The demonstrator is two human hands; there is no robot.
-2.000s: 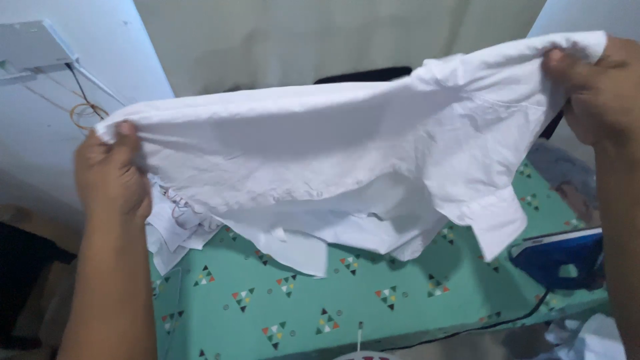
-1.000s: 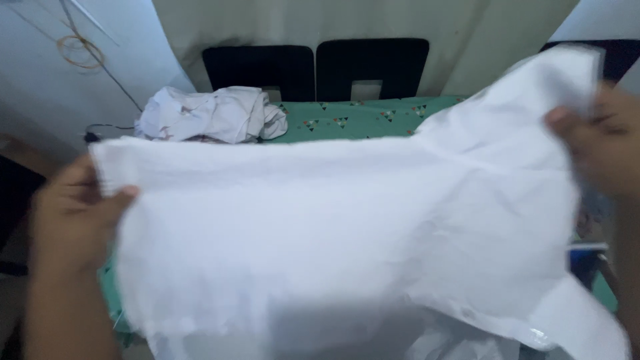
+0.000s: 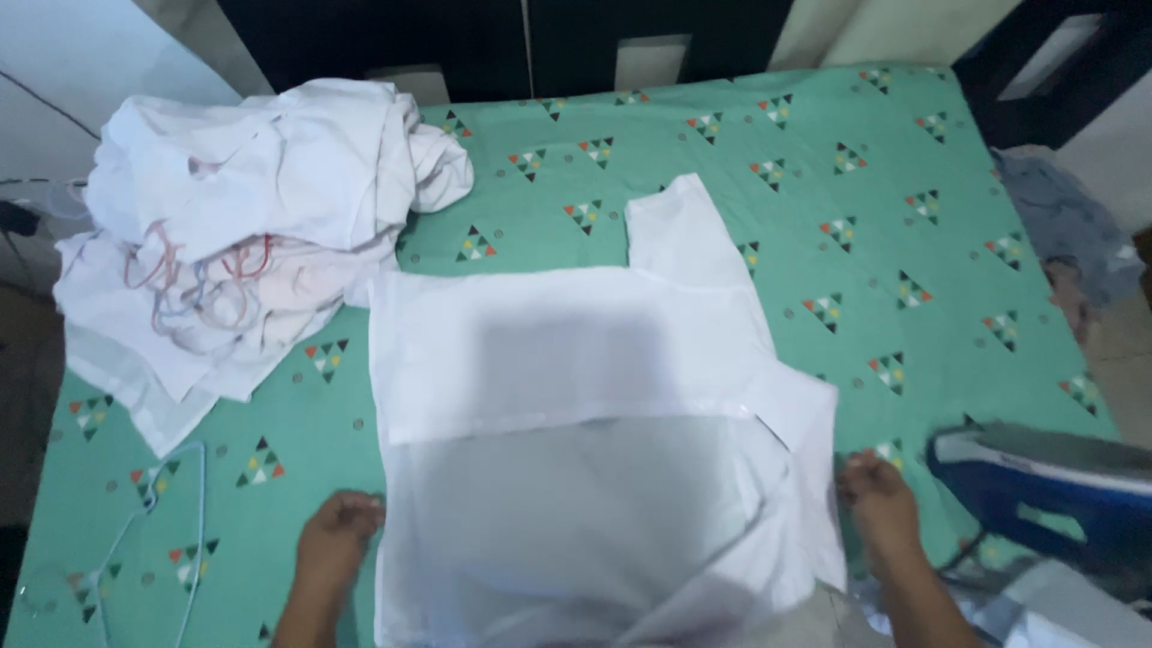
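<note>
A white short-sleeved shirt (image 3: 576, 360) lies spread on a green patterned cloth (image 3: 531, 207) that covers the table, one sleeve pointing to the far side, its near part running out of the frame's bottom. At its left edge is my left hand (image 3: 337, 531), fingertips touching or very near the fabric; whether they pinch it is unclear. My right hand (image 3: 877, 495) is beside the right edge near the other sleeve, fingers curled, its hold likewise unclear. To the right of that hand a blue and white clothes iron (image 3: 1044, 486) rests on the cloth.
Crumpled white garments (image 3: 252, 180) are heaped at the far left. A light blue hanger (image 3: 200, 522) lies at the near left. Dark chairs (image 3: 657, 36) stand along the far edge. More white fabric (image 3: 1071, 603) is at the near right, and grey cloth (image 3: 1071, 216) lies beyond the right edge.
The shirt, held up in the air between both hands before, now lies on the green cloth. My hands have come down to its sides. The view has tilted down.
</note>
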